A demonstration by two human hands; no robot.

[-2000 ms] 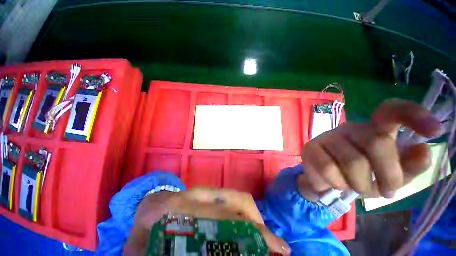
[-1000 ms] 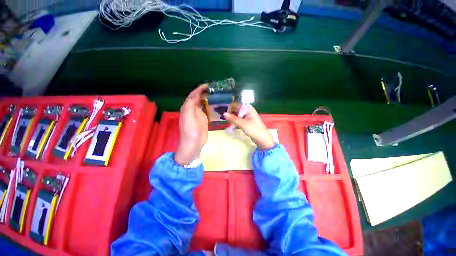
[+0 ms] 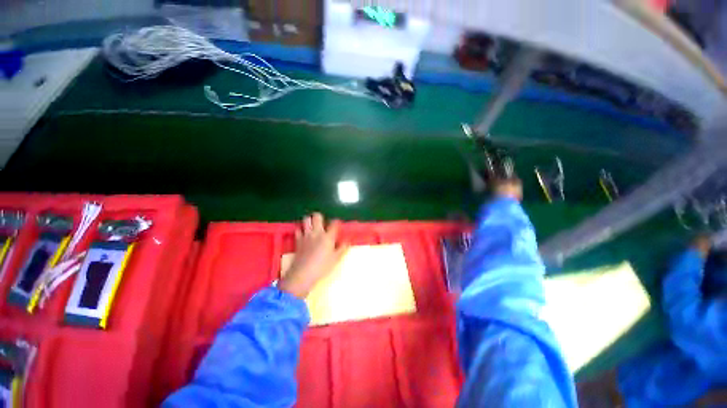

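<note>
My right hand (image 3: 507,190) reaches forward over the green conveyor and holds a module (image 3: 490,156), blurred, with a dark board end. My left hand (image 3: 316,253) rests on the left part of the cream sheet (image 3: 367,283), fingers apart, holding nothing that I can see. The sheet lies on the front red tray (image 3: 247,299). The sample unit (image 3: 457,259) in that tray's right pocket is partly hidden by my right sleeve.
A stacked red tray (image 3: 147,299) with modules (image 3: 97,275) is at left. Two small modules (image 3: 550,182) lie on the conveyor (image 3: 263,167). A white cable coil (image 3: 159,49) is behind. Folded cream sheets (image 3: 594,311) lie at right. Another person's sleeve (image 3: 693,299) shows at far right.
Both hands were together around the module over the sheet. My right hand has carried it forward and right over the conveyor. My left hand has let go and lowered onto the sheet. The view has shifted.
</note>
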